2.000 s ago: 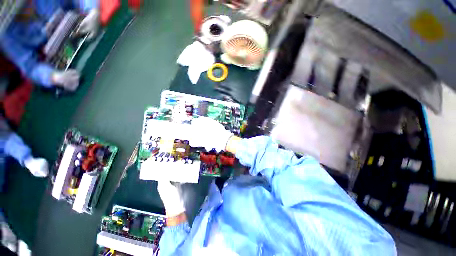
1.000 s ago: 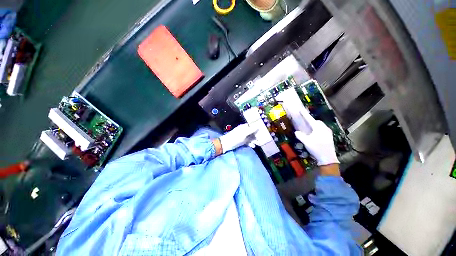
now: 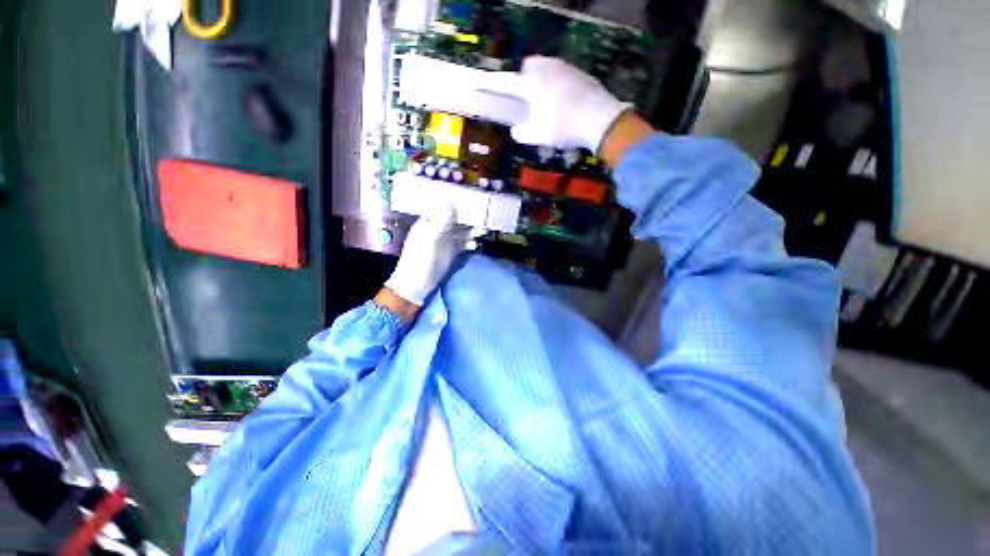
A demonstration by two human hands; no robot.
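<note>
A power supply board (image 3: pixel 478 152) with two long white heatsinks, a yellow part and red-orange coils lies on the black fixture tray (image 3: pixel 369 234) in front of me. My left hand (image 3: pixel 430 256), in a white glove, holds the near heatsink (image 3: pixel 461 203) at the board's near edge. My right hand (image 3: pixel 565 105), also gloved, lies over the end of the far heatsink (image 3: pixel 451 87) and grips it. Another green board (image 3: pixel 581 38) shows just beyond this one. The undersides of the boards are hidden.
A red-orange pad (image 3: pixel 233 212) lies on the green-matted bench at the left, with a dark mouse (image 3: pixel 268 113) and a yellow tape roll (image 3: pixel 207 15) above it. Another board (image 3: pixel 223 397) is beside my left sleeve. The grey machine (image 3: pixel 749 81) stands at the right.
Two seconds ago the hands were on a board over the green bench; now they are on a board at the tray. Since one second ago the view has turned, and both hands remain on the heatsinks.
</note>
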